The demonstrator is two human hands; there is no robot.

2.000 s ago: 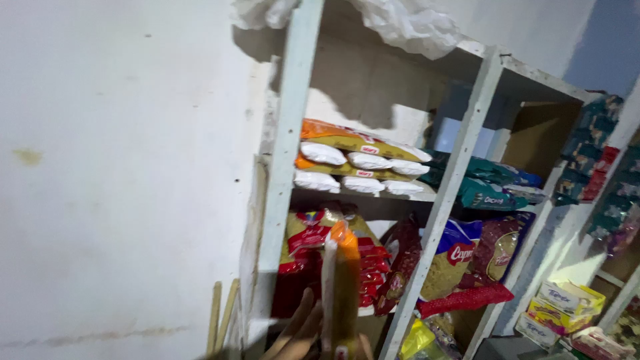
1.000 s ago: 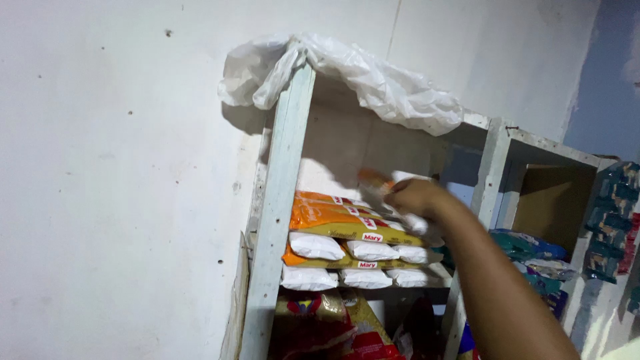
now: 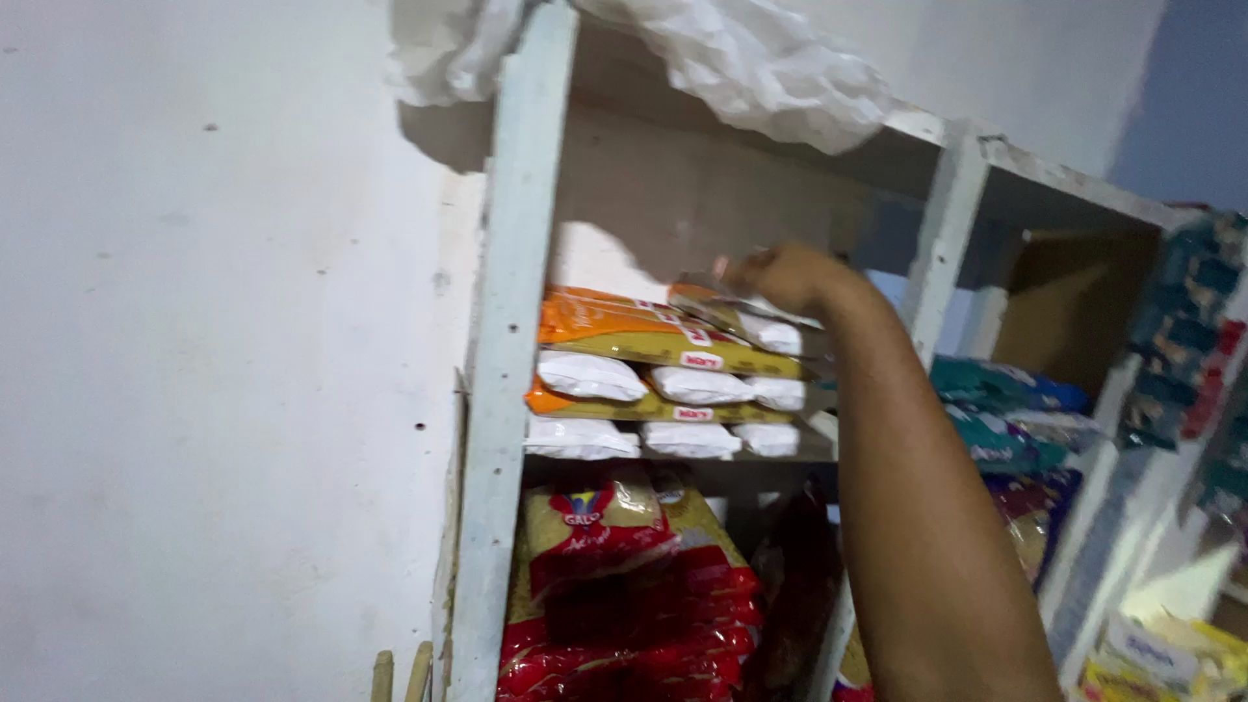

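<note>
My right hand [image 3: 785, 278] reaches into the upper shelf compartment, over an orange and gold packet [image 3: 726, 314] on top of the stack. Blur hides whether the fingers grip it or only touch it. Below lie stacked orange and gold Mary packets [image 3: 624, 336] with white packets [image 3: 590, 375] between them and at the bottom. My left hand is out of view.
A pale wooden post [image 3: 522, 292] borders the shelf on the left. White plastic sheeting [image 3: 760, 78] drapes over the top. Red Galo bags [image 3: 634, 604] fill the level below. Teal packets [image 3: 1004, 439] lie in the compartment to the right.
Two seconds ago, a hand held an orange and gold packet low in front of the shelf. One second ago my right hand was above the stack; now it is lower, by the top packet.
</note>
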